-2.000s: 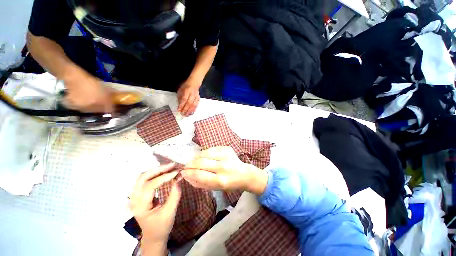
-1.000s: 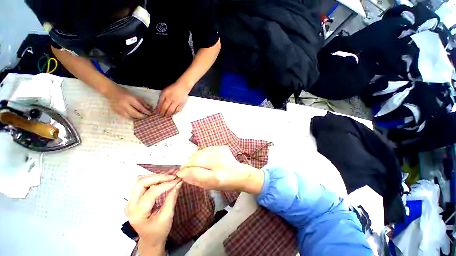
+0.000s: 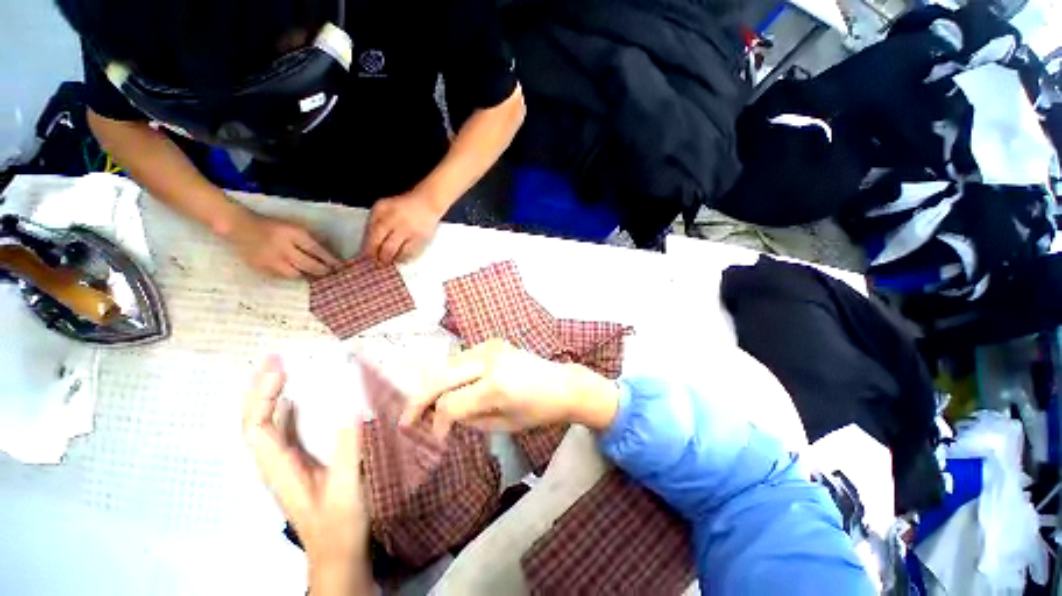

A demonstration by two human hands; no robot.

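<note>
Red-brown plaid pieces lie in a loose pile [image 3: 437, 512] in front of me. A blurred plaid piece [image 3: 396, 437] stands over this pile, its upper corner pointing up-left. My right hand [image 3: 507, 390], in a blue sleeve, has its thumb and fingertips on this piece's right edge and appears to pinch it. My left hand [image 3: 309, 472] is blurred, at the piece's left, with fingers spread and nothing visible in them. Its thumb is close to the piece's left edge. Another dark plaid piece [image 3: 611, 541] lies below my right forearm.
Across the white table [image 3: 186, 408], a person's two hands [image 3: 338, 245] hold a plaid piece [image 3: 361, 297] flat. An iron [image 3: 87, 285] rests at the left. Lighter plaid pieces [image 3: 501, 305] lie beyond my right hand. Black cloth [image 3: 827, 349] lies at the right.
My hands were together at the plaid piece; my left hand has moved left and its fingers have opened. The other person set the iron down at the left and now has both hands on a piece.
</note>
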